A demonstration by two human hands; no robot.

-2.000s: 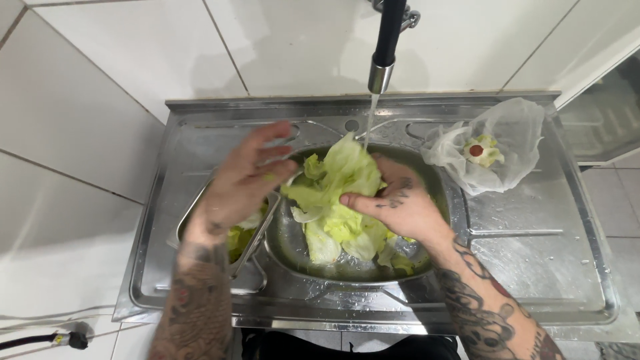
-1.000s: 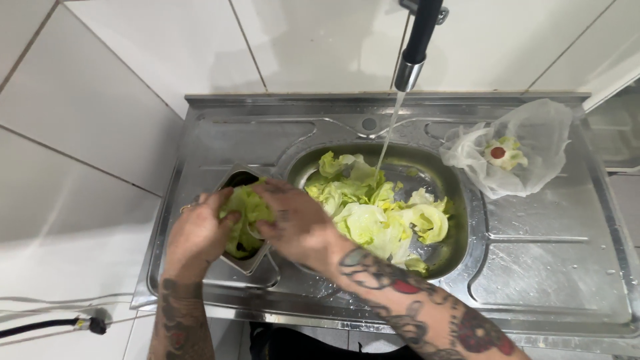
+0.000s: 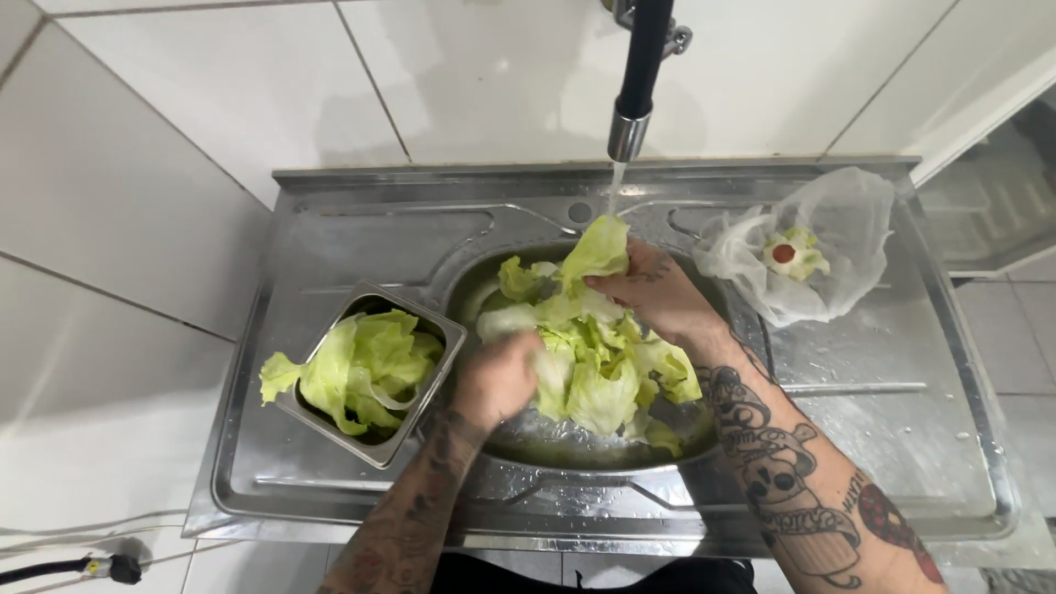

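Note:
Water runs from the black hose faucet (image 3: 631, 124) into the oval steel sink basin (image 3: 528, 458), where loose lettuce leaves (image 3: 606, 396) are heaped. My right hand (image 3: 664, 289) holds a pale green lettuce leaf (image 3: 598, 247) up close beside the stream. At the left side of the heap is my left hand (image 3: 499, 379), blurred and touching or close to the leaves; its finger grip is unclear. Left of the basin, a rectangular steel container (image 3: 450, 351) stands at an angle, with lettuce (image 3: 363, 367) piled in it and one leaf hanging over its left edge.
A translucent plastic bag (image 3: 850, 239) with a lettuce core (image 3: 792, 254) lies on the right drainboard. White tiled wall (image 3: 511, 74) rises behind the steel sink top (image 3: 874, 445). A black hose end (image 3: 120, 569) is at lower left.
Both hands were at the container with lettuce one second ago; now they are over the basin, the right one with a leaf. Lettuce stays piled in the container.

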